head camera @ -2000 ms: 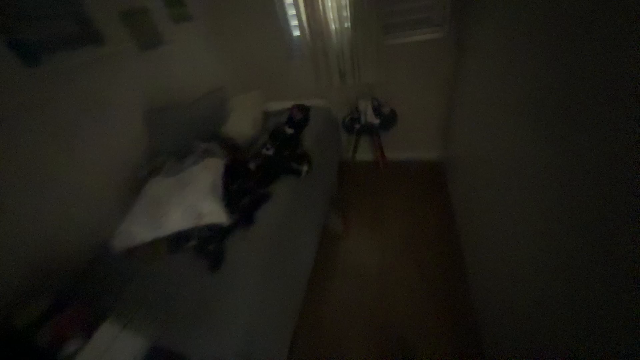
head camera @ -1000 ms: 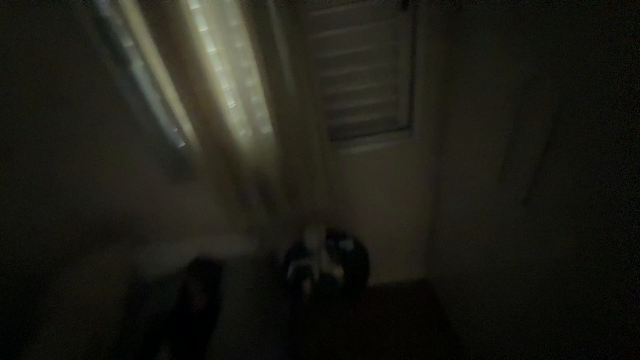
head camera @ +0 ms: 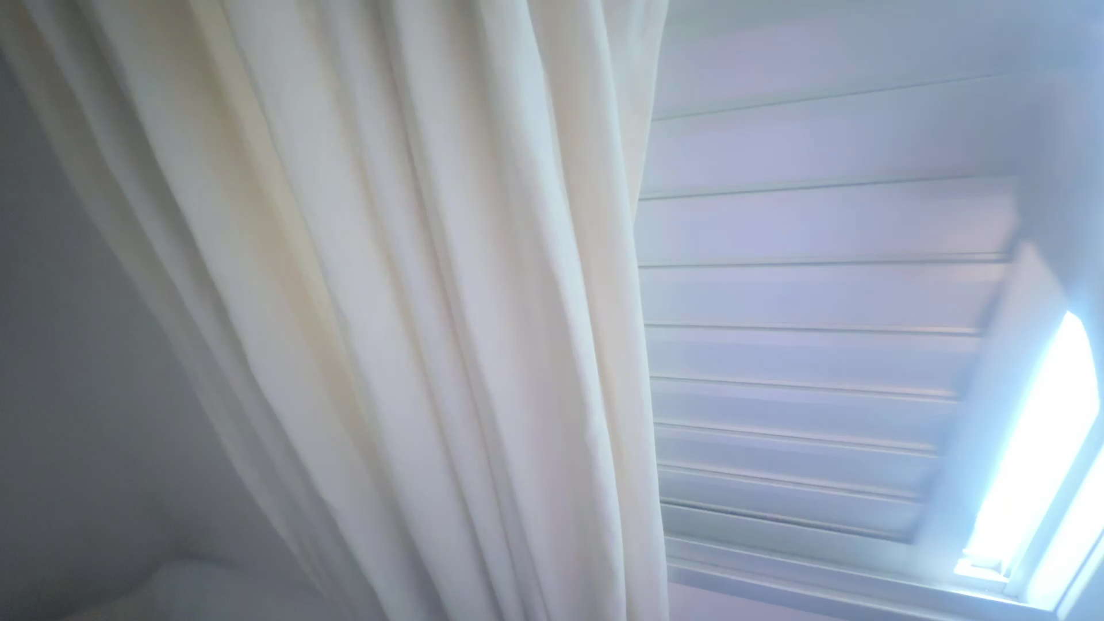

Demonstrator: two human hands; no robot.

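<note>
Neither of my hands shows in the head view. A cream fabric curtain hangs in long folds across the left and middle of the view. Beside its right edge is a white louvered shutter panel with horizontal slats. Bright daylight comes through a narrow opening at the right, next to the shutter's frame.
A grey shaded wall lies left of the curtain. Part of a pale, soft-looking thing shows at the lower left; what it is cannot be told. The window sill runs below the shutter.
The view has moved in close to the window; the bed and floor seen earlier are out of view. Bright light now shows at the right, beside the shutter.
</note>
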